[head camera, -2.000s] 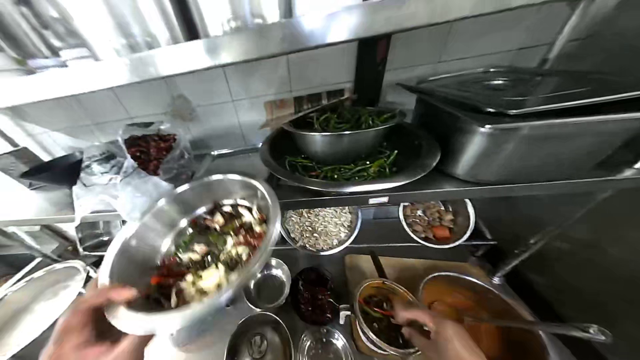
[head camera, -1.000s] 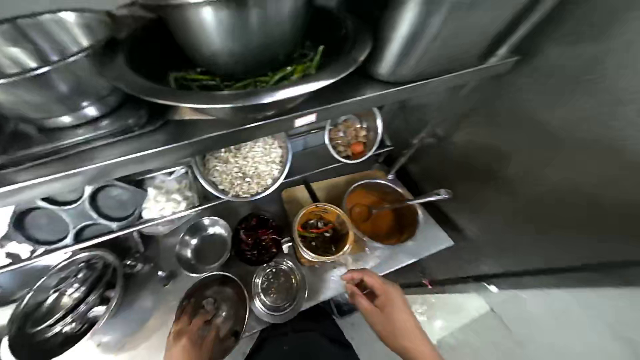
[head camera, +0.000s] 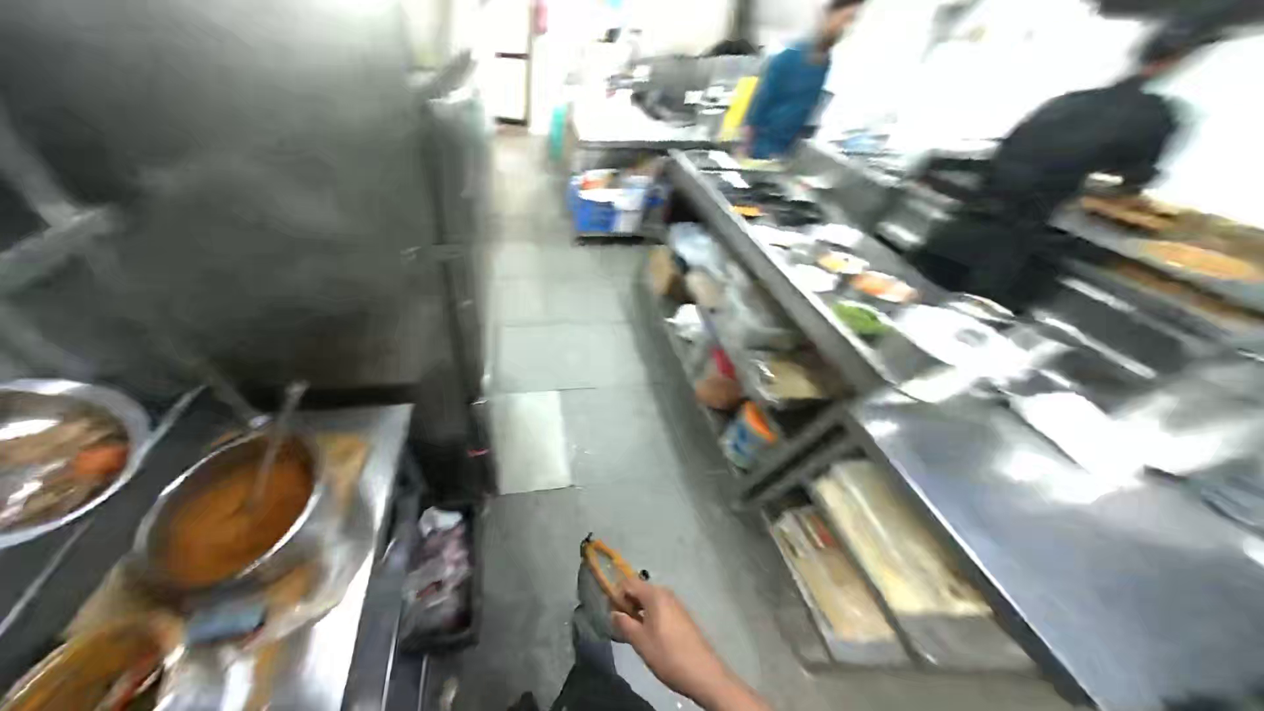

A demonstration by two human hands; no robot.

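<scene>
My right hand (head camera: 667,632) is low in the middle of the view, closed on a small orange loop-shaped object (head camera: 607,571) with dark ends; its exact kind is unclear. Dark clothing hangs just left of that hand. My left hand is out of view. To the left, a metal bowl of orange sauce (head camera: 232,513) with a ladle in it stands on the steel counter (head camera: 346,632). Beside it at the far left is a metal bowl of mixed food pieces (head camera: 59,459), one of them orange. A container of brownish-orange liquid (head camera: 84,676) shows in the lower left corner.
A tiled aisle (head camera: 533,296) runs ahead between a tall steel cabinet (head camera: 296,197) and a long steel worktable (head camera: 1047,523) with trays below. A black crate (head camera: 444,573) stands beside the left counter. Two people, one in blue (head camera: 785,94), one in black (head camera: 1066,168), are at the right.
The view has swung right from the shelves to the aisle. My left hand, over a metal bowl a second ago, is out of view. My right hand, earlier over the counter, now holds the orange object.
</scene>
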